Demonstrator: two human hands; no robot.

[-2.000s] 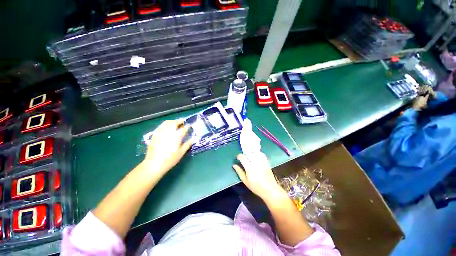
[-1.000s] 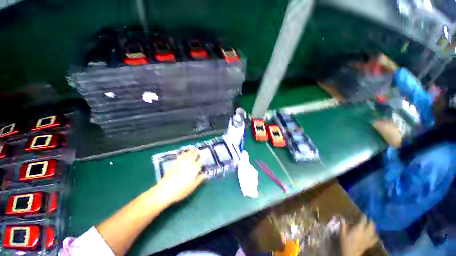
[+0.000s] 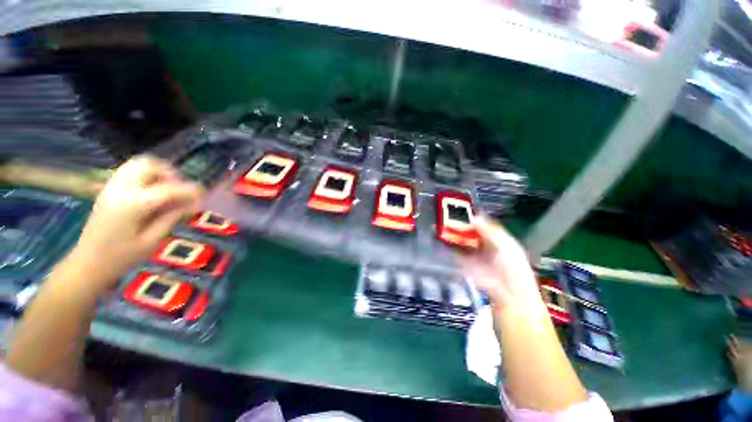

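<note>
A large clear phone tray (image 3: 289,221) is held tilted above the bench between my hands, with red phones (image 3: 334,189) along its front row and dark ones behind. My left hand (image 3: 144,202) is at its left end, blurred, fingers bent; its grip is unclear. My right hand (image 3: 499,264) holds its right front corner, by the rightmost red phone. Below the tray, the window tray (image 3: 416,295) lies on the green bench (image 3: 330,354). Another phone tray (image 3: 198,325) with red phones lies at the left, partly covered by the raised one.
A white cloth (image 3: 483,346) lies by my right forearm. A dark window tray (image 3: 589,317) and a red phone (image 3: 554,302) lie right of that forearm. A grey post (image 3: 627,132) and a shelf edge (image 3: 462,45) stand close above. More stacked trays (image 3: 49,119) are at the far left.
The view has swung left. My left hand has left the window tray. My right hand has moved from over the scrap box to the large phone tray, which is now raised off the rear stack.
</note>
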